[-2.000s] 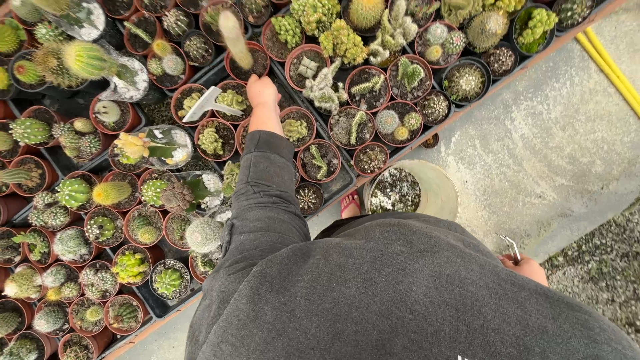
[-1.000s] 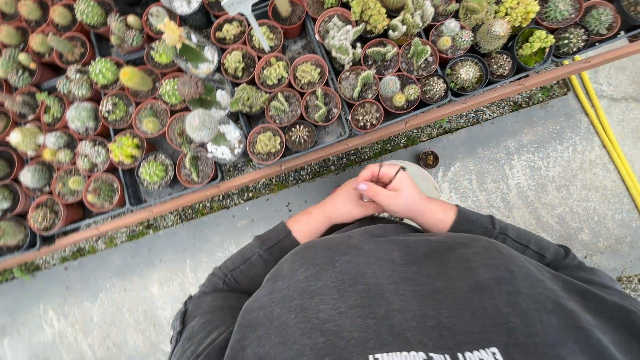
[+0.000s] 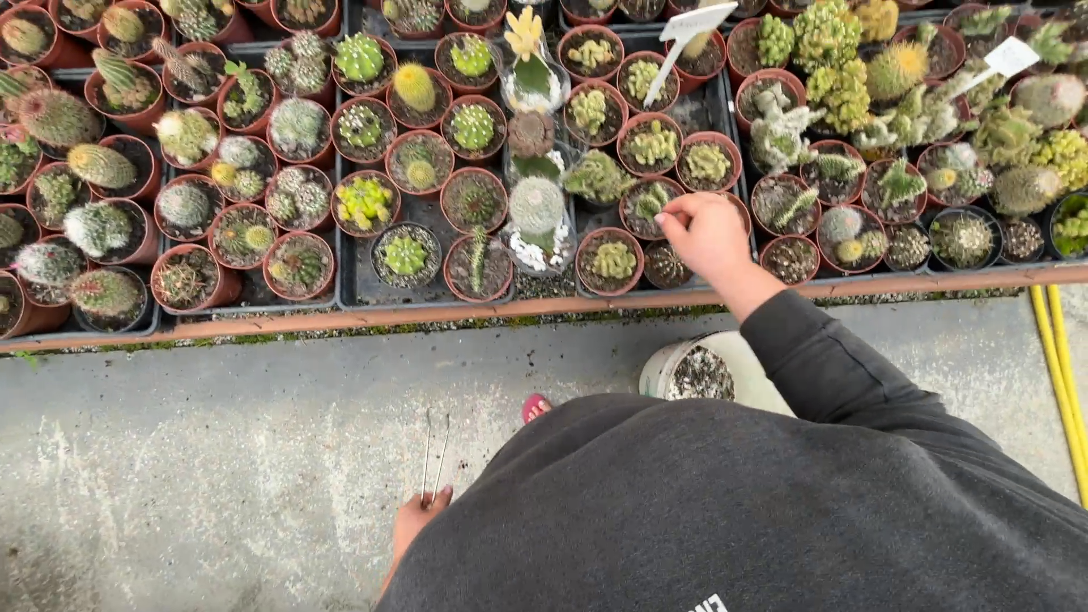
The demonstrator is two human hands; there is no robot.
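My left hand (image 3: pixel 420 520), low at the left of my body, holds long thin metal tweezers (image 3: pixel 444 459) with their two tips apart and pointing up the view. My right hand (image 3: pixel 705 236) is over the front of the cactus tray, thumb and forefinger pinched together at the right rim of a small terracotta-coloured pot (image 3: pixel 648 206) with a green cactus. Whether something small is between those fingers cannot be told. Just below the hand, partly covered by it, is a pot with a small dark cactus (image 3: pixel 668 265). A crested cactus in a pot (image 3: pixel 610 262) stands to its left.
Black plastic trays (image 3: pixel 374 289) of potted cacti fill the bench, edged by a reddish rail (image 3: pixel 408 314). White plant labels (image 3: pixel 699 21) stick up among pots. A bucket of dark and white potting mix (image 3: pixel 701 376) stands on the concrete floor before me. Yellow hoses (image 3: pixel 1058 365) lie right.
My hands, together before my body a second ago, are now apart: the right over the pots, the left low at the left. The tweezers have passed from my right hand to my left since two seconds ago.
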